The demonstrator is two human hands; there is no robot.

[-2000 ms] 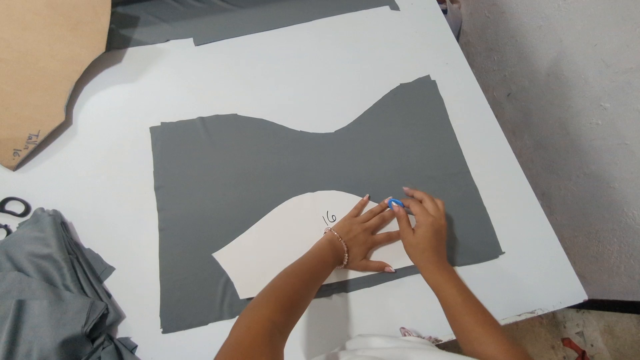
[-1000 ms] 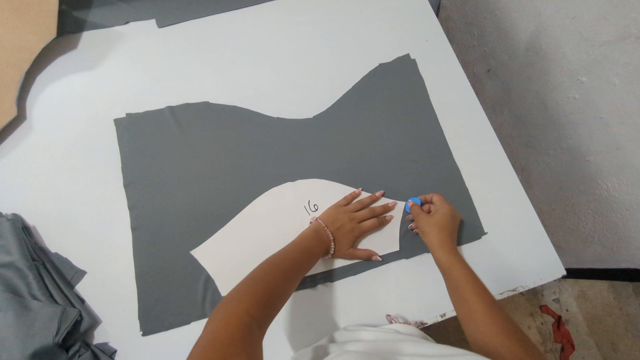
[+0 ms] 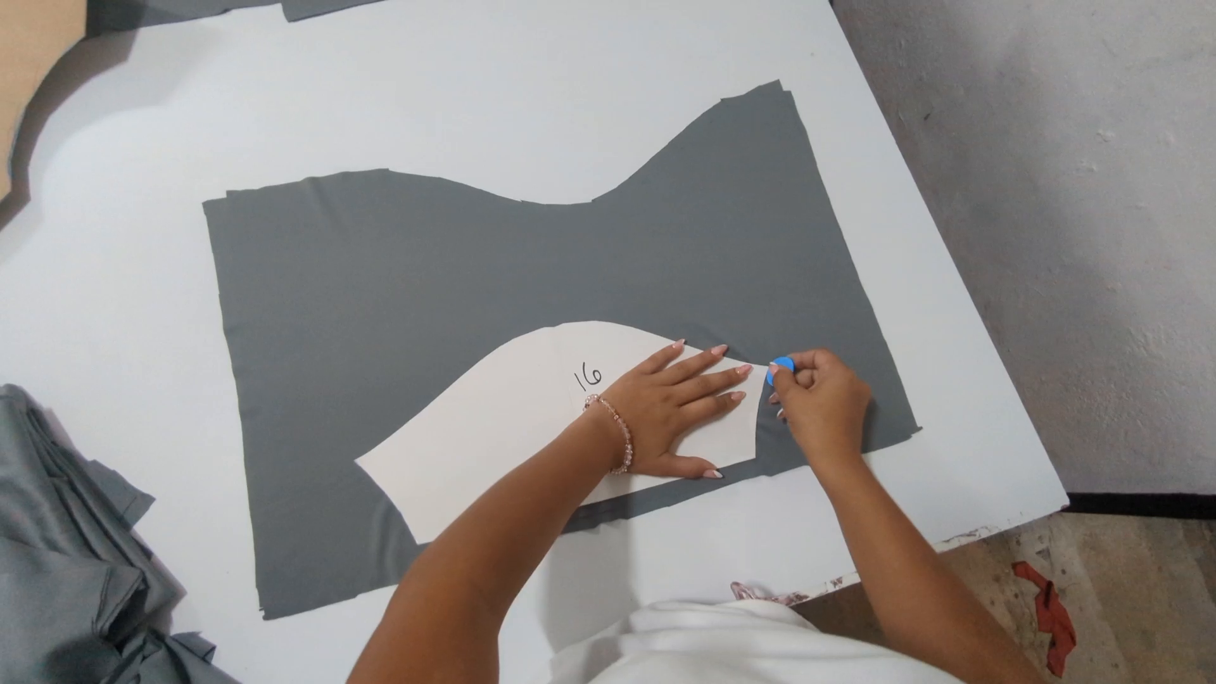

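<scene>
A white paper sleeve pattern piece (image 3: pixel 532 418), marked 16, lies on layered grey fabric (image 3: pixel 532 256). My left hand (image 3: pixel 676 404) presses flat on the right part of the pattern, fingers spread, a beaded bracelet at the wrist. Between the thumb and fingers of my right hand (image 3: pixel 822 394) is a small round blue piece of tailor's chalk (image 3: pixel 781 369), held at the pattern's upper right corner. The chalk's lower part is hidden by the thumb. The two hands are apart.
The white table (image 3: pixel 589 85) carries a crumpled pile of grey fabric (image 3: pixel 66 551) at the left, a brown card pattern (image 3: pixel 33 76) at the upper left and more grey fabric (image 3: pixel 171 11) along the top. A red scrap (image 3: pixel 1048 613) lies on the floor, beyond the table's right corner.
My right hand has moved with the blue piece along the pattern's upper edge to its right corner. The left hand stays pressed on the pattern, its fingers now more spread.
</scene>
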